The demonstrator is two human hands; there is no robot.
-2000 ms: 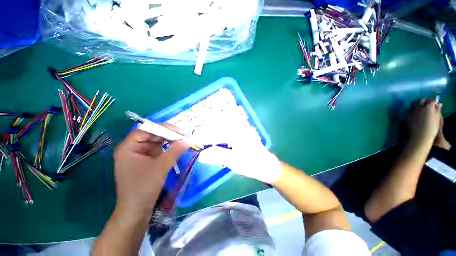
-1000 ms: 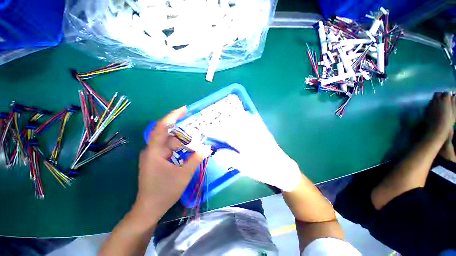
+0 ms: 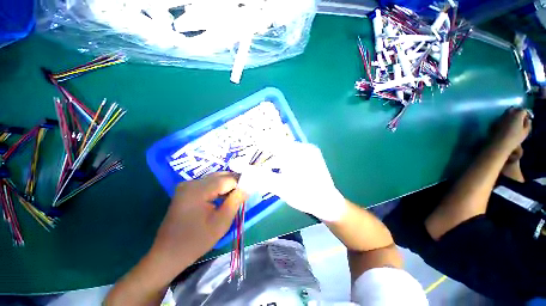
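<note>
My bare left hand [image 3: 200, 209] holds a wire harness [image 3: 238, 239] over the near part of the blue tray [image 3: 164, 156]. Its red, white and dark wires hang down past the tray and bench edge. My white-gloved right hand [image 3: 308, 179] meets the left hand at the upper end of the harness, where a few short wire tips show; its fingertips blend with the white pieces behind. The plug is hidden between the fingers. Small white pieces [image 3: 239, 128] fill much of the tray.
A clear plastic bag of large white sleeves [image 3: 239, 60] lies behind the tray. Unsleeved harnesses [image 3: 81, 143] spread at left; sleeved harnesses [image 3: 407, 54] are heaped at right. Blue bins [image 3: 15, 21] stand at the far edge. Another person's forearms [image 3: 479, 185] rest at the right bench edge.
The long white sleeve my left hand held out to the left is no longer seen there. My hands have closed together over the tray, and the wires hang straighter. The view has shifted slightly.
</note>
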